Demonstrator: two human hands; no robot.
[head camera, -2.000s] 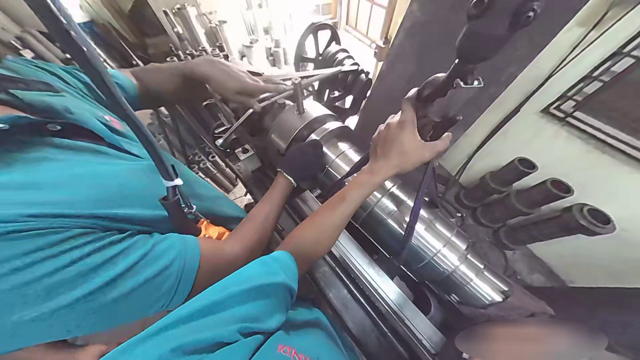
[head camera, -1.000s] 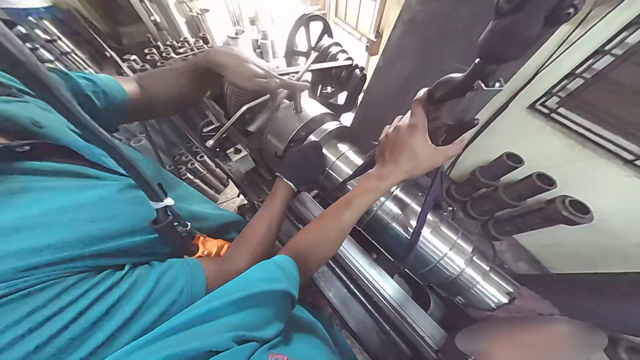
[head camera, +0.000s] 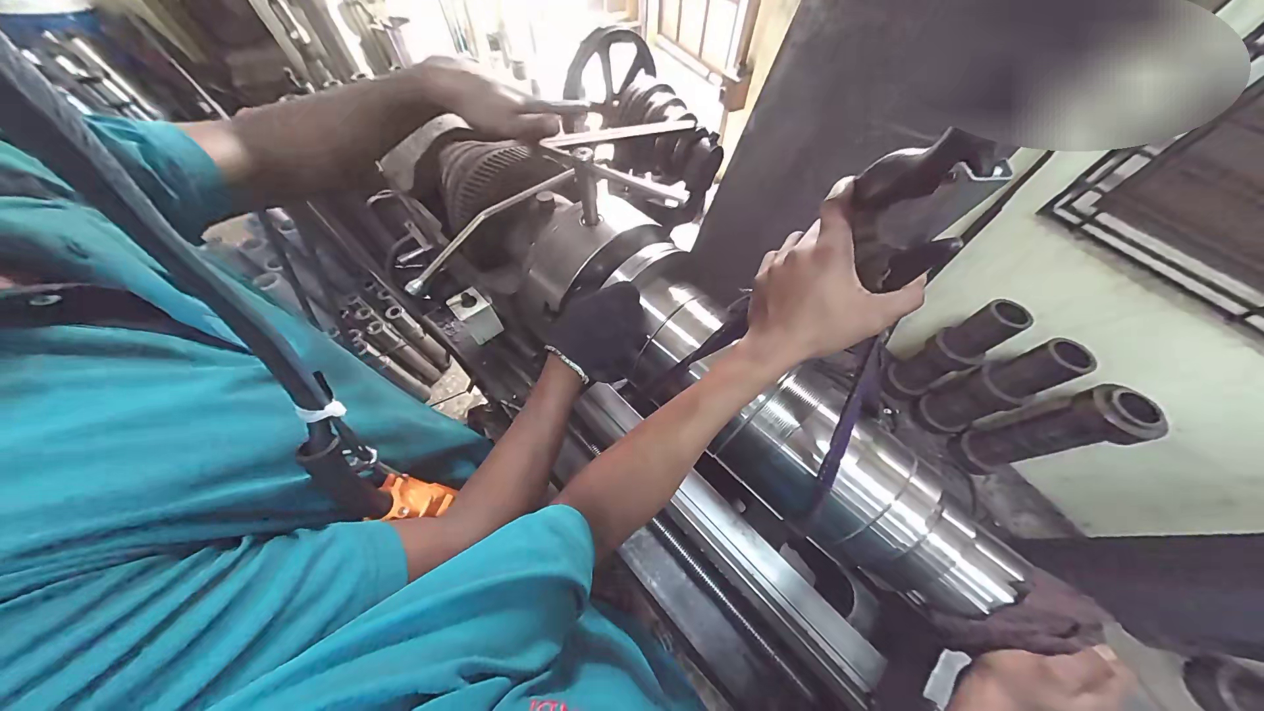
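My left hand is bare and closed around a dark hoist hook. A dark strap hangs below it around a shiny turned metal shaft, which lies along a lathe. My right hand is partly cut off at the bottom right, beside a dark cloth or glove at the shaft's end; its grip is unclear. A co-worker's gloved hand rests at the shaft beside the lathe chuck. Their bare hand is at the handle bars of a chuck key.
The lathe bed rails run alongside the shaft. Several dark hollow cylinders stand by the wall at right. Metal tubes lie behind the lathe at left. An orange device hangs on a black cable before the co-worker.
The co-worker's bare hand has moved a little upward in the picture at the chuck key. My left hand stays on the hook, and the gloved hand remains beside the chuck.
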